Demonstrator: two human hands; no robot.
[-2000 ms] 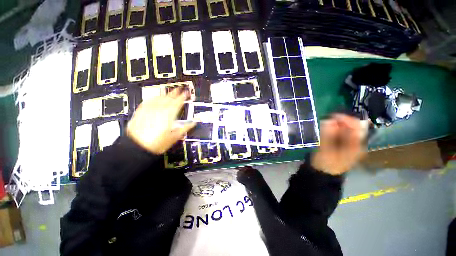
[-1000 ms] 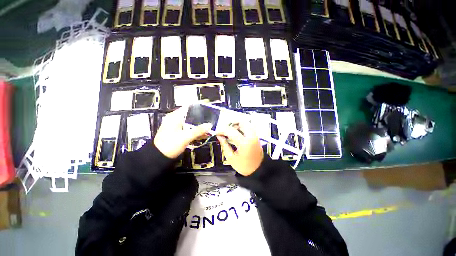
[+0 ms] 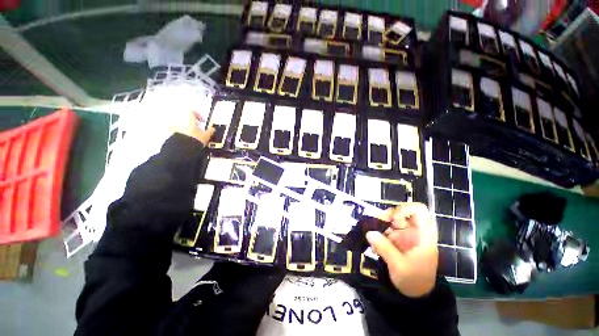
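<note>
My right hand (image 3: 408,249) is over the right front of the black blister tray (image 3: 420,190), with its fingertips closed on a small black adhesive pad (image 3: 362,231). My left hand (image 3: 197,130) is at the right edge of the bright pile of waste liner frames (image 3: 148,138); its fingers are partly washed out, so any hold is hidden. A partly emptied sticker sheet (image 3: 299,193) lies slanted over the tray's displays, with a black rectangle (image 3: 268,172) at its left end. Phone display assemblies (image 3: 310,133) stand upright in rows, with a sideways row between.
A full sticker sheet (image 3: 453,203) lies right of the tray. Peeled film scraps (image 3: 548,239) lie on the green mat at right. Stacked blister trays (image 3: 519,131) stand behind right, a red plastic tray (image 3: 33,177) at left, and crumpled clear film (image 3: 167,42) behind the pile.
My left hand has left the sheet and moved left to the white pile. My right hand has moved right, holding the black pad. The view has shifted, showing more of the back and left.
</note>
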